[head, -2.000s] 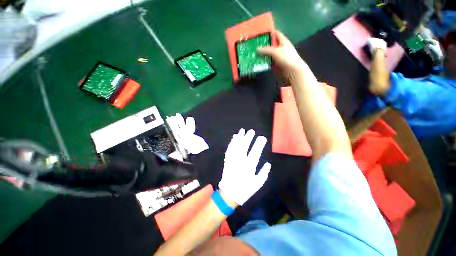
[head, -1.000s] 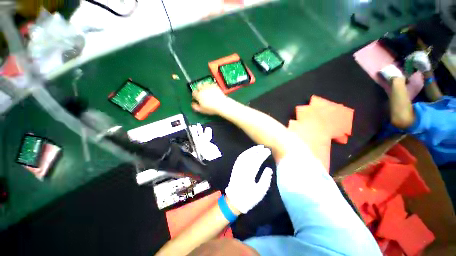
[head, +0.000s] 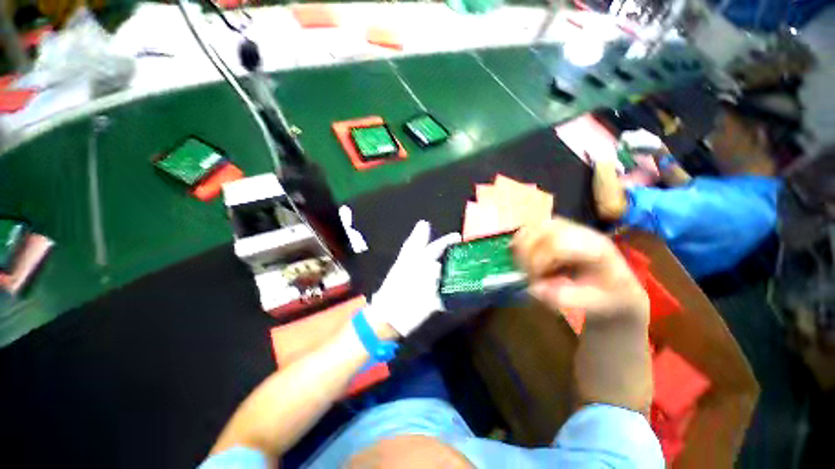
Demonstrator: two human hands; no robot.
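Note:
A green circuit board unit (head: 478, 266) with a black rim is held above the black mat, close in front of my body. My left hand (head: 409, 282), in a white glove with a blue wrist strap (head: 374, 337), touches its left edge. My right hand (head: 572, 266) is bare, slightly blurred, and grips its right end. A red-orange foam pad (head: 316, 332) lies beside my left forearm, partly covered by it. The screw feeder (head: 276, 229) stands behind that pad, with the black electric screwdriver (head: 309, 197) hanging in front of it.
Several board units lie on the green surface, one on a foam pad (head: 343, 139), one bare (head: 427, 130). Loose foam pads (head: 506, 203) lie on the mat (head: 165, 366). A carton (head: 728, 389) of pads stands at right. A person in blue (head: 710, 215) works beyond it.
My right hand has brought a board unit from the green surface back toward my body. My gloved left hand now touches the unit. The view has shifted, showing more of the neighbouring person.

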